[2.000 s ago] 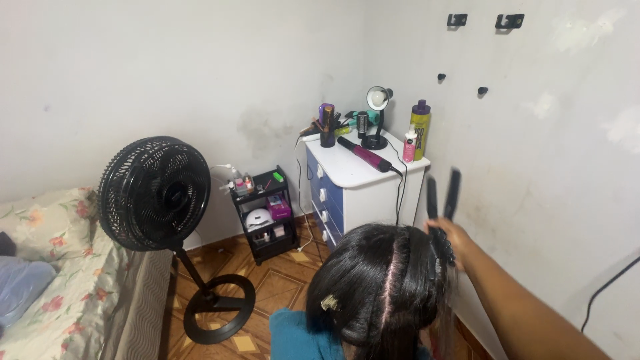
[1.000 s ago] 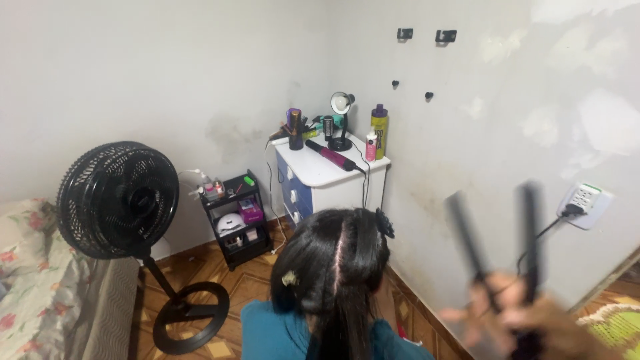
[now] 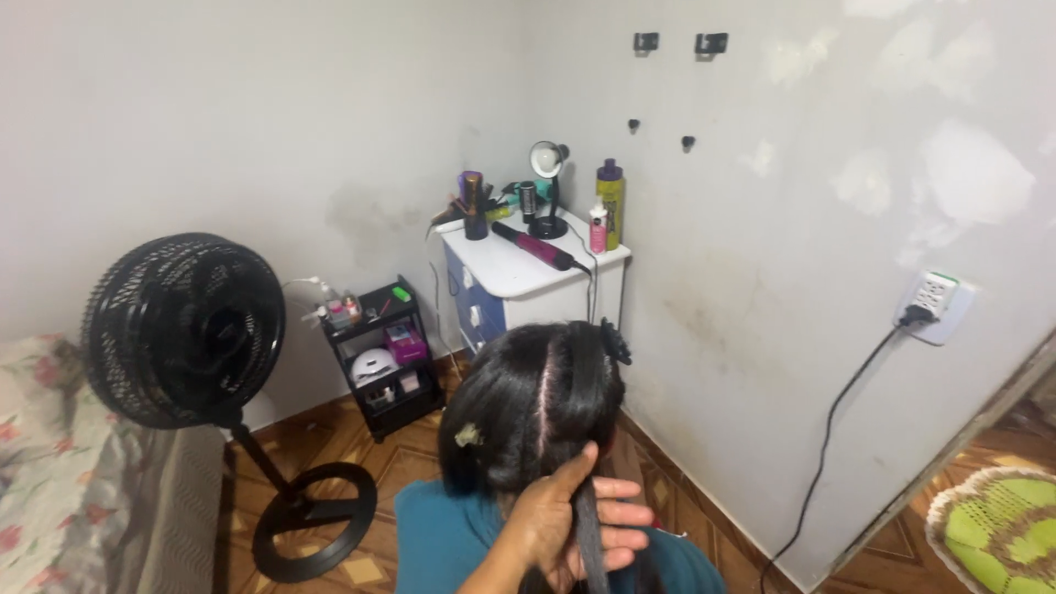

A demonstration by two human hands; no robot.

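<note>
A seated person's dark, straight hair, parted down the middle, is in front of me, seen from behind. My left hand reaches in from the bottom, palm up, fingers pointing right. A loose strand of hair runs down across its palm and fingers, held beside the thumb. A black claw clip sits at the right of the head, and a pale hair clip at the left. The person wears a teal top. My right hand is out of view.
A black pedestal fan stands at left by a bed. A black trolley stands near a white dresser bearing a purple styling brush, bottles and a lamp. A cord hangs from the wall outlet.
My right hand, which held a black flat iron open at the right a second ago, has left the view. My left hand has come in behind the head with a strand. The view has swung right.
</note>
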